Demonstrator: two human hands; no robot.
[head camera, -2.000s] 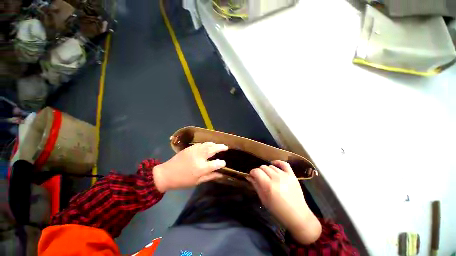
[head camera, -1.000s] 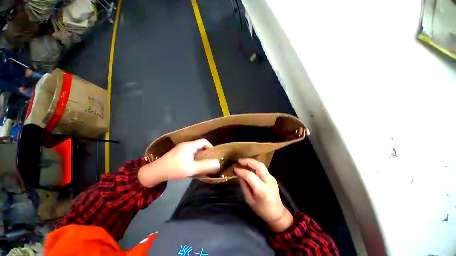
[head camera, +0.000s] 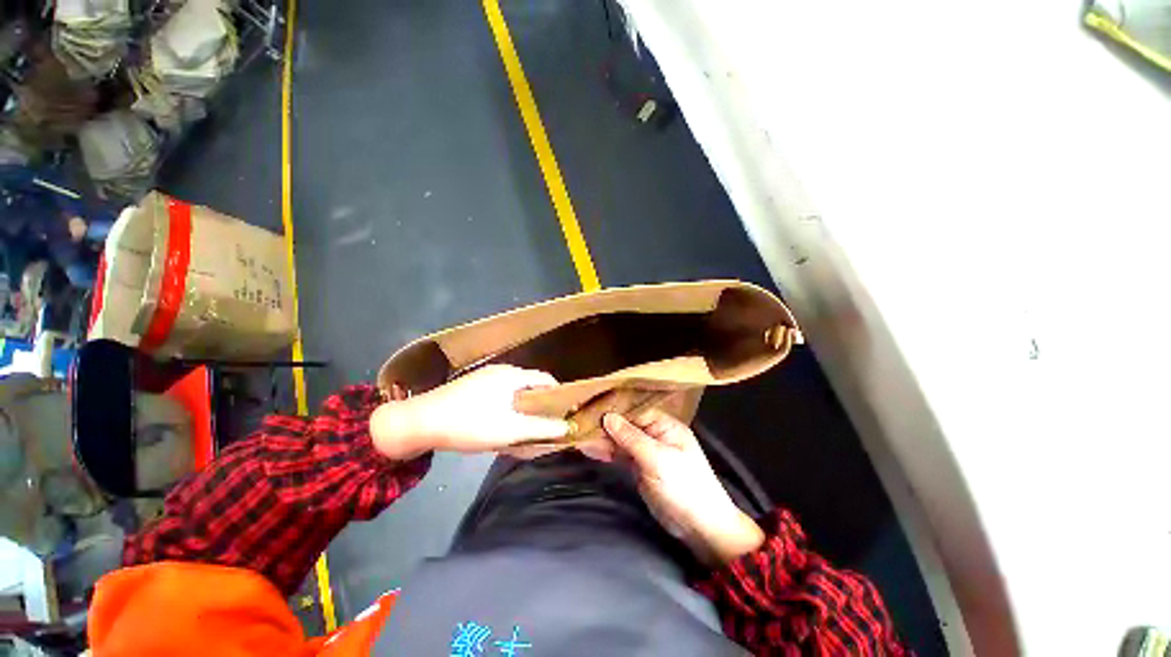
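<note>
A tan handbag (head camera: 578, 320) is held over my lap, its wide mouth open and dark inside, with small gold rings at both ends of the mouth. My left hand (head camera: 473, 408) grips the near rim, its fingers partly inside. My right hand (head camera: 665, 472) pinches the near side of the bag just right of centre. A small gold metal fitting (head camera: 573, 427) shows between the hands. My fingers hide part of the near panel, and the bag's lower body is mostly out of sight.
A long white bench (head camera: 976, 257) runs along the right. At left stand a cardboard box with red tape (head camera: 225, 282) and a black and red chair (head camera: 105, 417). Piled bags (head camera: 116, 148) are at the upper left. A yellow line (head camera: 546, 148) crosses the dark floor ahead.
The bag has turned from slanting down rightward to slanting up rightward, and its near side faces my hands. My right hand has moved off the inner rim onto the near panel.
</note>
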